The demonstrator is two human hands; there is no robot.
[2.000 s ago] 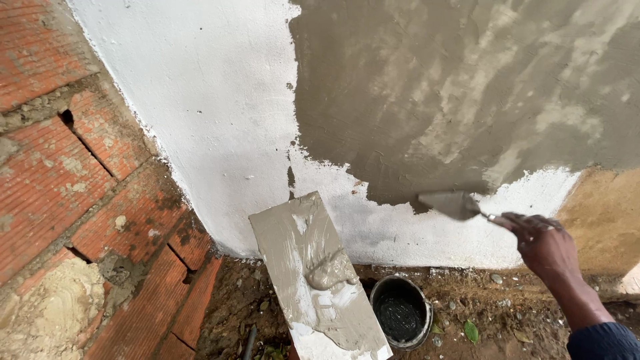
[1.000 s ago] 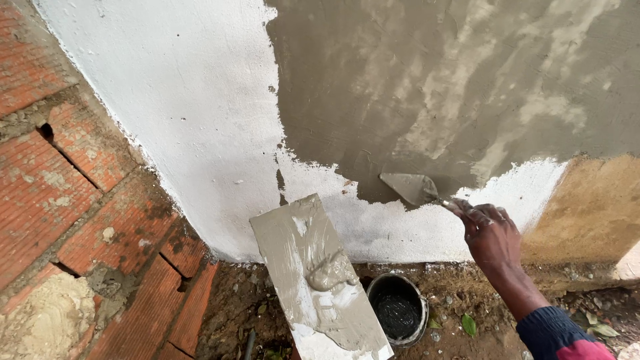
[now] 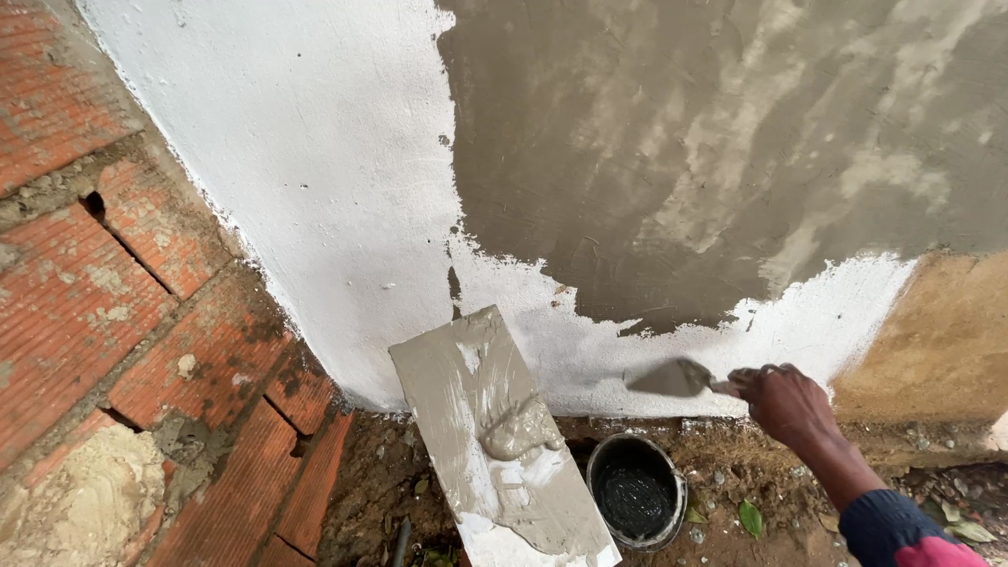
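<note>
My right hand [image 3: 787, 405] grips the handle of a pointed metal trowel [image 3: 673, 378], whose blade is over the white lower part of the wall [image 3: 346, 228]. Above the blade, grey wet plaster [image 3: 583, 157] with a ragged lower edge coats the wall. At the bottom centre, a flat rectangular board [image 3: 441, 394] lies tilted, smeared with the same grey mix and bearing a wet lump [image 3: 520, 429]. My left hand is out of view, and what supports the board is hidden.
A black bucket [image 3: 636, 492] with dark contents stands on the soil [image 3: 724, 504] right of the board. Red hollow bricks [image 3: 71, 307] with rough mortar form a wall on the left. Bare tan wall [image 3: 937, 339] shows at the right. Leaves lie on the ground.
My right hand has moved the trowel down from the grey plaster edge to over the white strip below. The board stays beside the bucket.
</note>
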